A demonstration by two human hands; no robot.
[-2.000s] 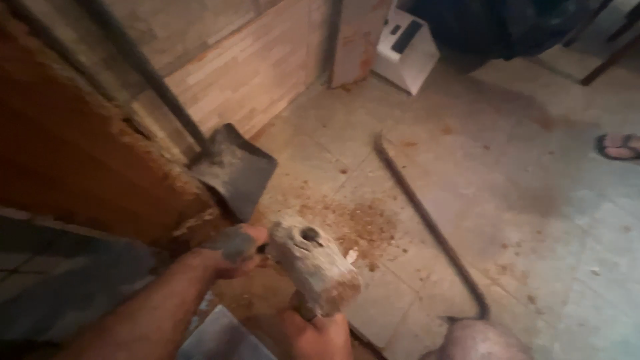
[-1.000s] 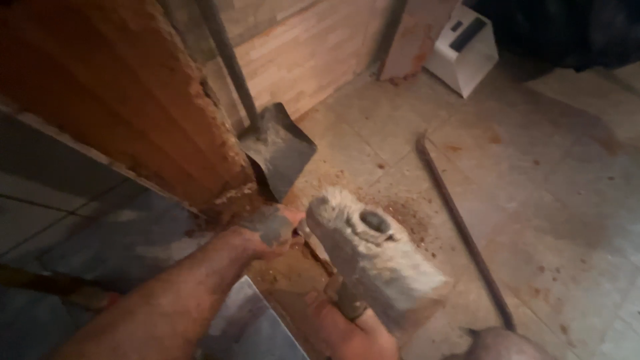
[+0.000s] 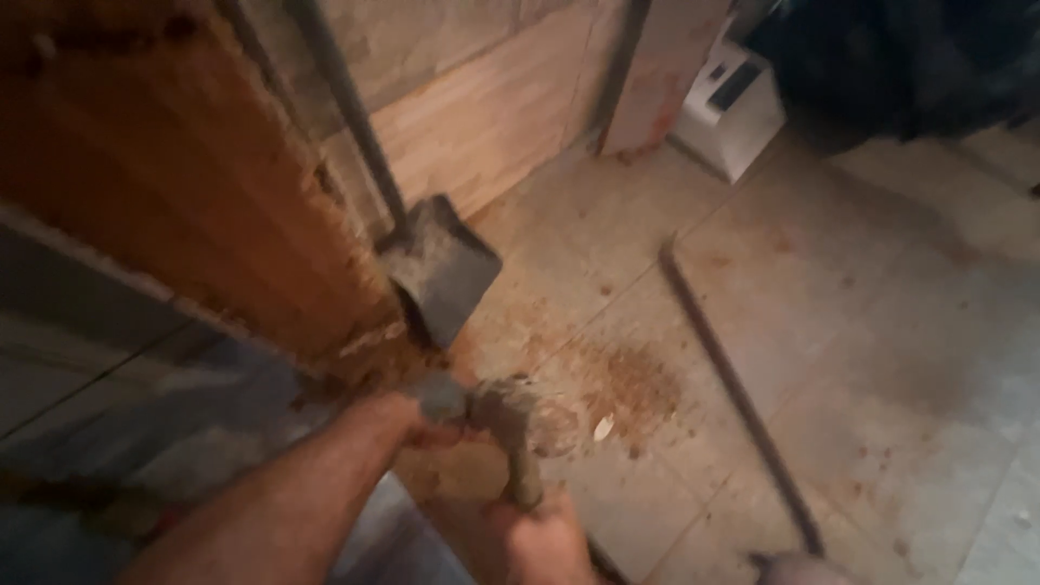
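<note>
My right hand (image 3: 540, 532) grips the handle of a worn, pale-headed mallet (image 3: 552, 422) at the lower middle. The mallet head is close beside my left hand (image 3: 455, 435), and blur hides whether they touch. My left fingers are curled around a hand tool, mostly hidden; a grey part (image 3: 443, 396) shows at the back of that hand, and its kind cannot be told. Both hands are near the foot of a rough-edged, reddish-brown wall end (image 3: 195, 187). Brown crumbs of debris (image 3: 638, 382) lie on the tiled floor to the right of the mallet.
A dusty shovel (image 3: 451, 272) leans against the wall beyond my hands. A bent pry bar (image 3: 739, 390) lies on the floor at right. A white box-like object (image 3: 731, 114) and a dark bulky thing (image 3: 902, 65) stand farther back. My knee (image 3: 800, 569) shows at the bottom edge.
The mallet's head has moved toward my left hand since one second ago, and it now looks turned. Both hands keep their holds. The view has shifted somewhat.
</note>
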